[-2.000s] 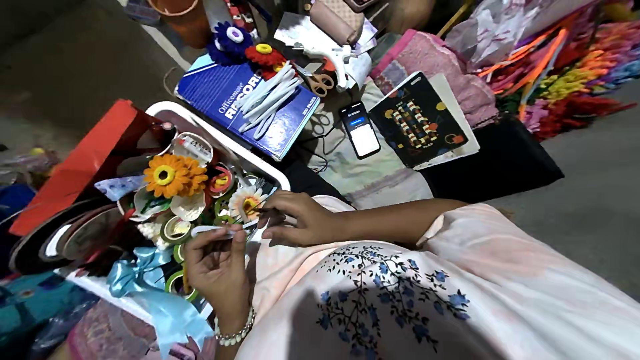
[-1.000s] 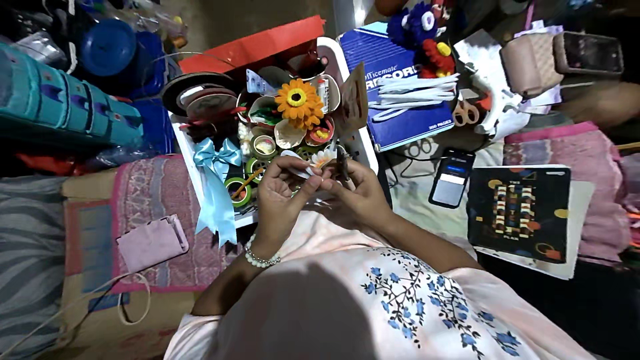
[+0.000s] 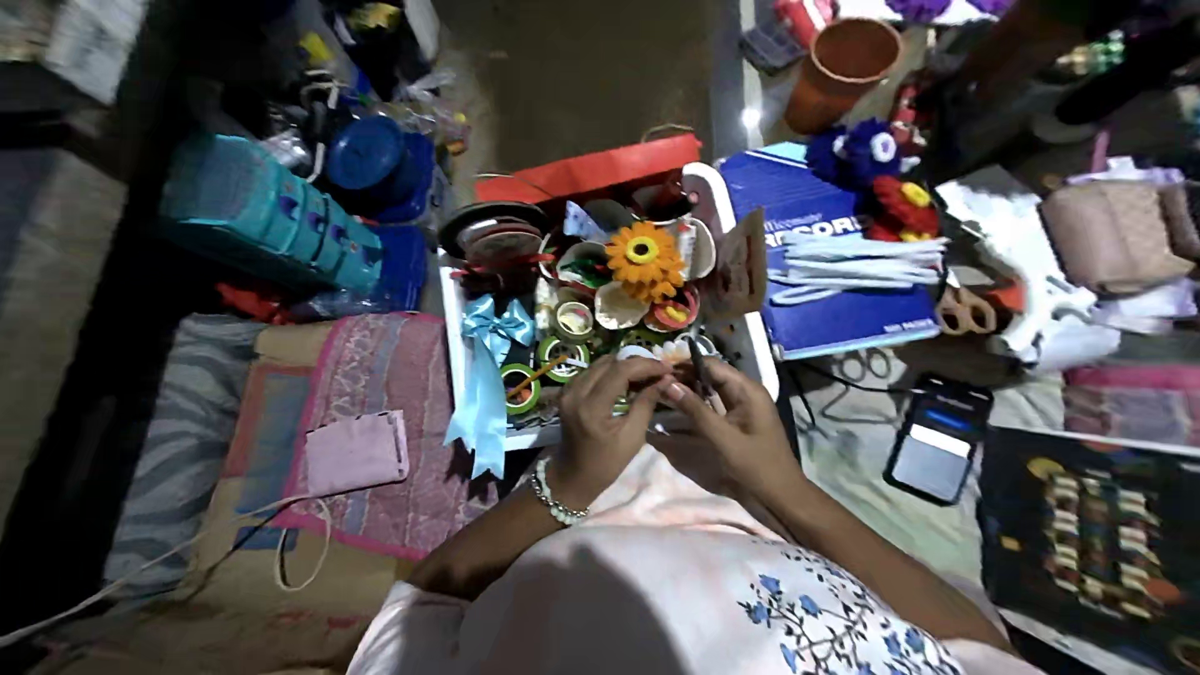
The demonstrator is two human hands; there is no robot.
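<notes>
My left hand (image 3: 609, 422), with a beaded bracelet (image 3: 553, 497) on its wrist, pinches something small and pale whose kind I cannot tell. The fingertips of my right hand (image 3: 727, 422) meet it there; this hand also holds a thin dark tool (image 3: 698, 364), its kind unclear. Both hands are over the near edge of a white plastic tray (image 3: 764, 361). Just beyond the fingers a white flower (image 3: 675, 351) shows in part. Within the tray are an orange fuzzy flower (image 3: 644, 261), a light blue ribbon bow (image 3: 497, 328) and rolls of green tape (image 3: 519, 388).
Right of the tray, a blue box (image 3: 834, 328) bears white fuzzy stems (image 3: 853, 262). Scissors (image 3: 964, 309) and a lit phone (image 3: 940, 441) are farther right. A teal drawer unit (image 3: 272, 216) stands at the left, above a pink wallet (image 3: 356, 453) on a woven cloth (image 3: 412, 356).
My hands have come together since the oldest frame, where they were slightly apart. The view has swung, bringing the left side into sight.
</notes>
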